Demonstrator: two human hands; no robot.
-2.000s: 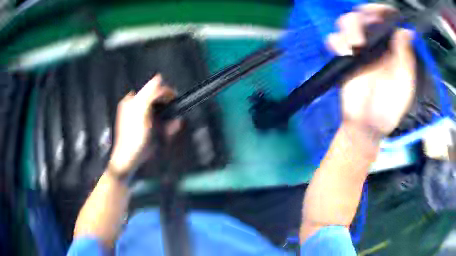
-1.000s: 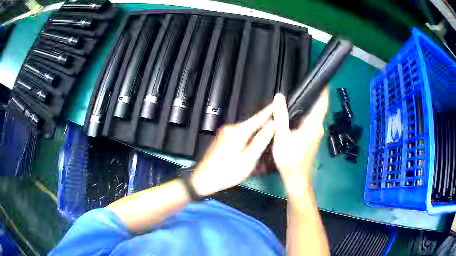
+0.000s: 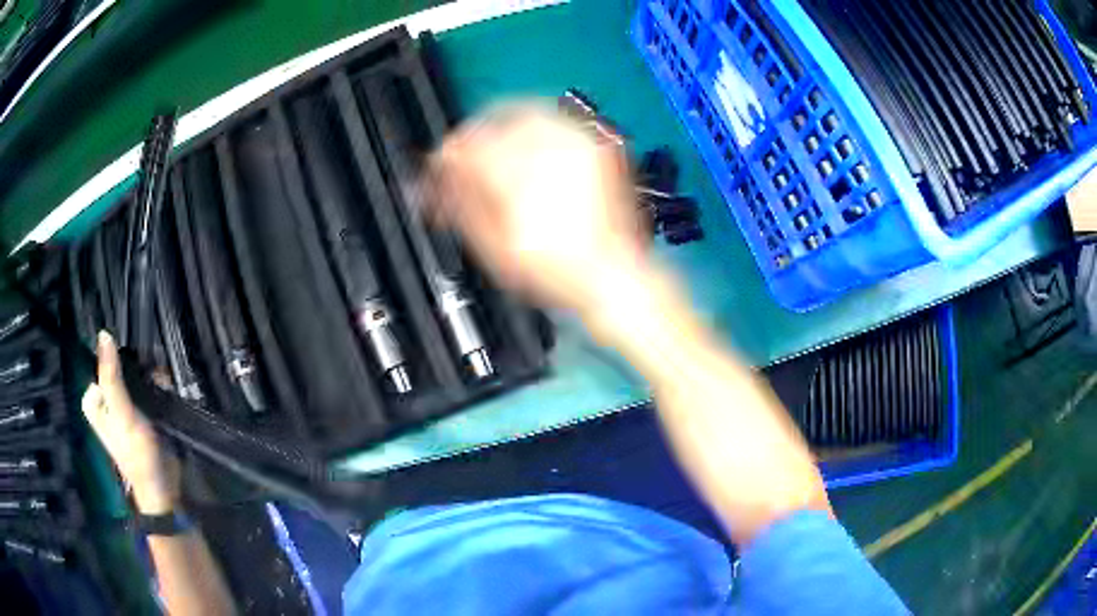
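My left hand (image 3: 126, 433) is at the lower left, gripping the hub end of a black tripod leg set (image 3: 147, 253). One leg points up over the tray and another runs down to the right toward my body. My right hand (image 3: 541, 199) is blurred above the tray's right edge and the sleeve pile; whether it holds anything cannot be told. The black blister tray (image 3: 283, 205) holds several folded tripod units (image 3: 379, 331) with silvery bands in its grooves. Black sleeves (image 3: 670, 211) lie loose on the teal bench right of my right hand.
A blue plastic crate (image 3: 830, 247) packed with black tubes (image 3: 962, 96) stands on the bench at the upper right. A lower blue bin (image 3: 953, 397) with rows of black rods is below the bench edge. A neighbouring filled tray (image 3: 60, 481) is at the far left.
The view has shifted right. My hands have parted: the left is now far left with spread legs, the right is near the sleeve pile. The closed black unit held between them no longer shows there.
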